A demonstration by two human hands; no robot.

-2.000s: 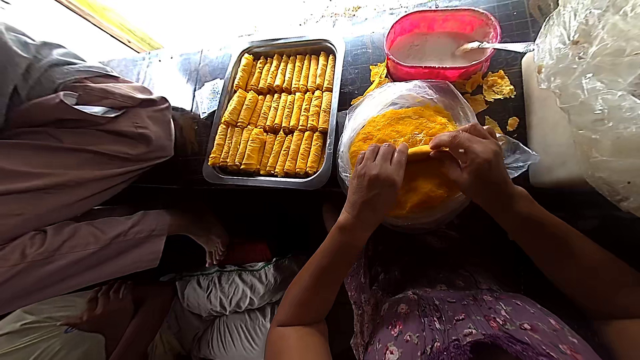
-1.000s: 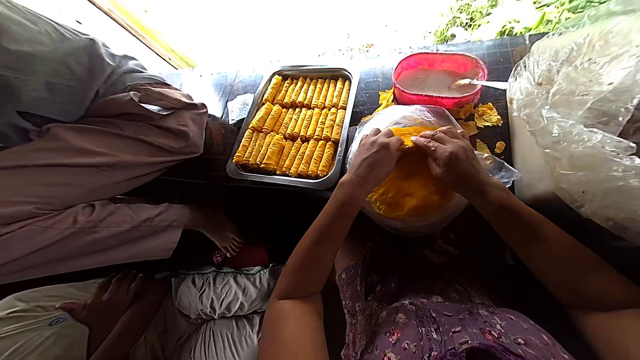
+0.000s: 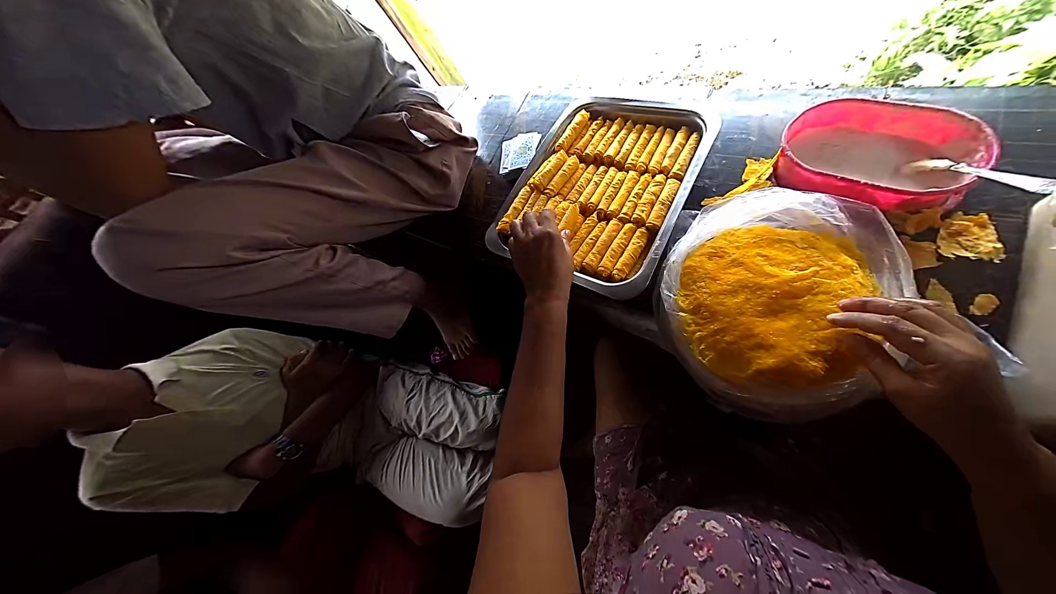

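Note:
A metal tray (image 3: 705,157) holds rows of thin yellow rolls (image 3: 606,190). My left hand (image 3: 542,252) reaches over the tray's near left part, its fingertips down at the rolls; whether a roll is between them cannot be told, as the hand covers that spot. To the right, an orange-yellow round sheet or mass of food (image 3: 767,305) lies on a plastic-covered round base (image 3: 689,363). Over its right edge hovers my right hand (image 3: 928,346), fingers apart and holding nothing.
A pink tub (image 3: 978,198) of whitish liquid with a spoon (image 3: 973,169) stands behind the round base. Yellow scraps (image 3: 969,237) lie beside it. A white container (image 3: 1039,305) is at the right edge. Two people sit at the left, one with a leg (image 3: 272,247) close to the tray.
My left hand has moved left from the orange-yellow food to the tray. My right hand has drawn away to the food's right edge. The roll both hands held earlier is no longer there.

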